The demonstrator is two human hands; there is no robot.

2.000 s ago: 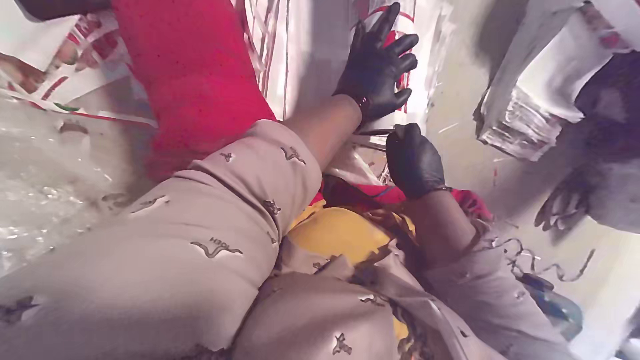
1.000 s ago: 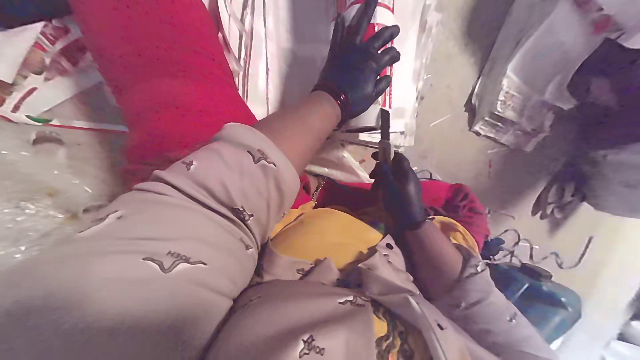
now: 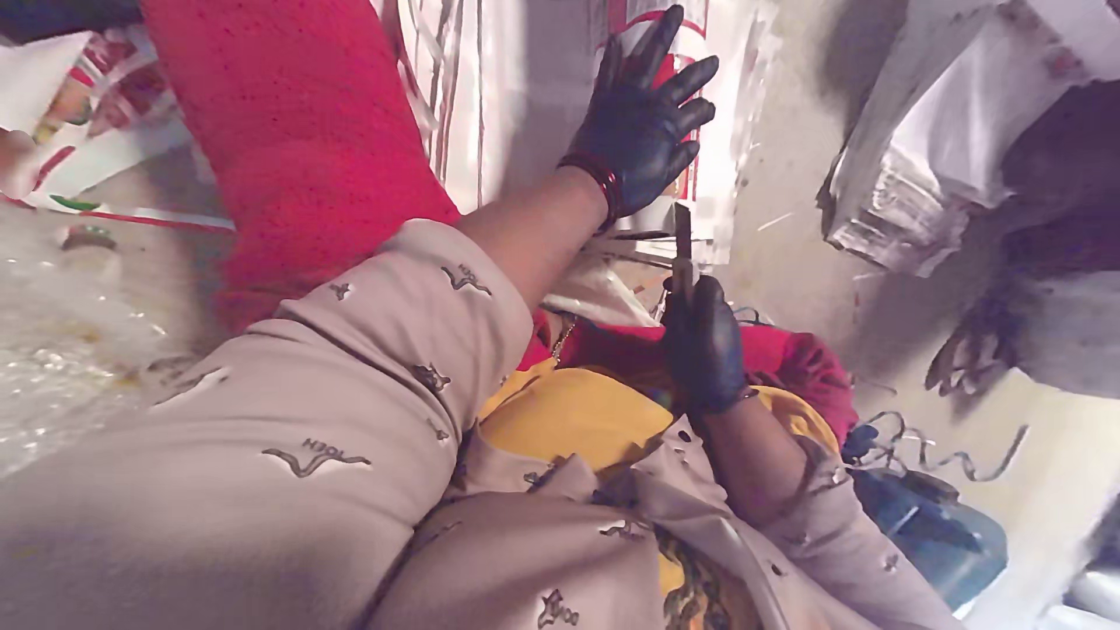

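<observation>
My left hand (image 3: 639, 131), in a black glove with red bangles at the wrist, lies palm down with fingers spread on a white printed sheet or bag with red markings (image 3: 691, 188), at the top centre. Just below it, my right hand (image 3: 704, 350), also black-gloved, is closed around the handle of a knife (image 3: 682, 236). The narrow dark blade points up, close to the near end of the printed stack; whether it touches is unclear. Thin dark strips (image 3: 643, 236) lie left of the blade. My red-clothed leg (image 3: 306, 131) stretches along the left side of the stack.
Stacked white sheets or bags (image 3: 919, 192) lie at the upper right, near another person's gloved hand (image 3: 962, 350). A blue container (image 3: 936, 534) and a curled strip (image 3: 980, 464) are at the lower right. Clear plastic (image 3: 70, 350) and printed sheets (image 3: 114, 105) lie on the left.
My right hand has drawn back a little from the stack, and the knife blade, pointing left two seconds ago, now points up. My left hand remains spread on the printed material.
</observation>
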